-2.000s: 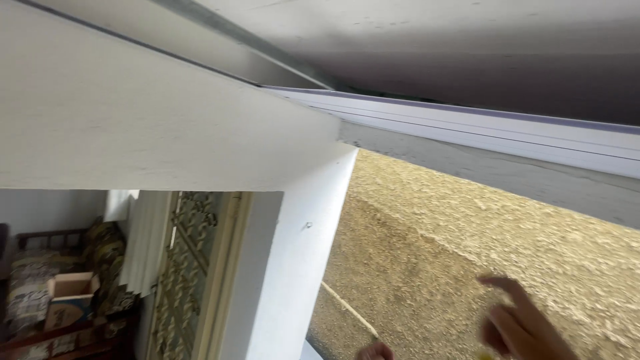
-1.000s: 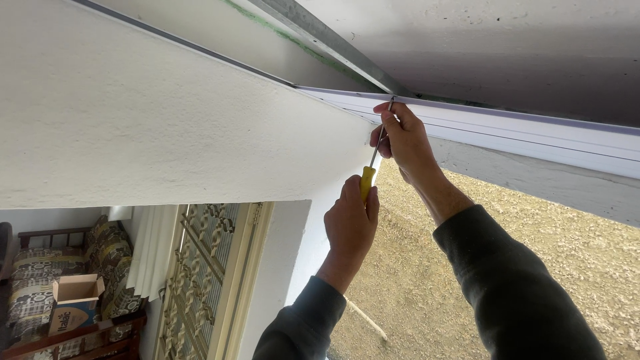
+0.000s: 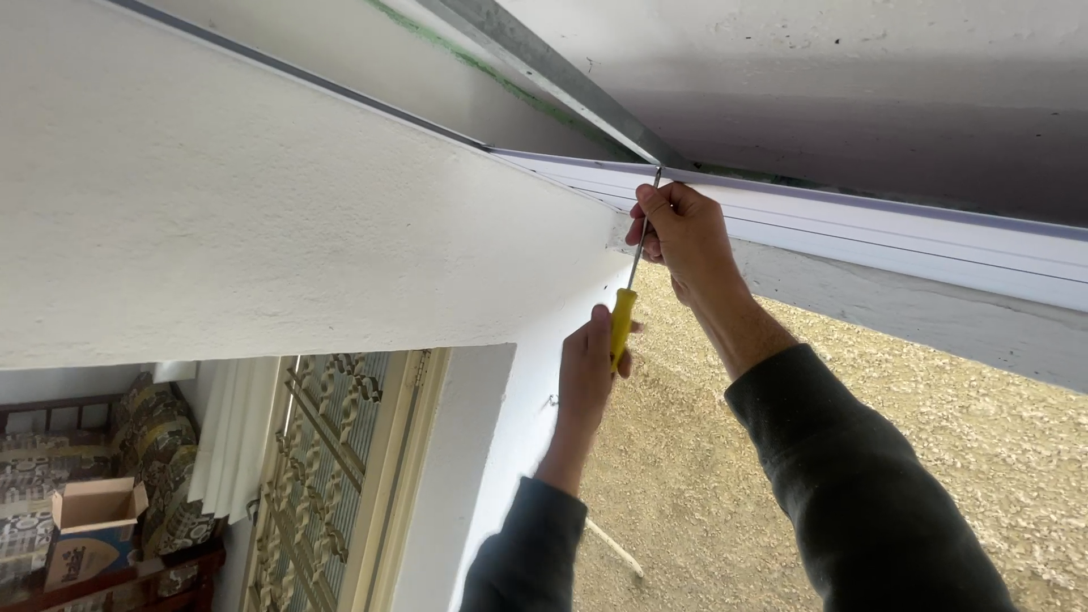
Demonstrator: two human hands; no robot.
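My left hand (image 3: pixel 588 361) is closed around the yellow handle of a screwdriver (image 3: pixel 623 319), which points up toward the ceiling. Higher up, the fingers of my right hand (image 3: pixel 684 229) pinch the metal shaft near its tip. That tip meets the end of a grey metal ceiling channel (image 3: pixel 569 85), at the upper edge of a white plastic panel (image 3: pixel 892 246). Whether a screw sits at the tip is too small to tell.
A white plastered wall surface (image 3: pixel 280 204) fills the left. Below it stand a door with an ornamental metal grille (image 3: pixel 319 476), a white curtain (image 3: pixel 229 433) and an open cardboard box (image 3: pixel 98 535) on patterned seating. A rough-textured wall (image 3: pixel 918 408) lies at the right.
Two seconds ago my hands were low in view with no screwdriver visible; one second ago both were raised on it. Since then they have kept nearly the same hold.
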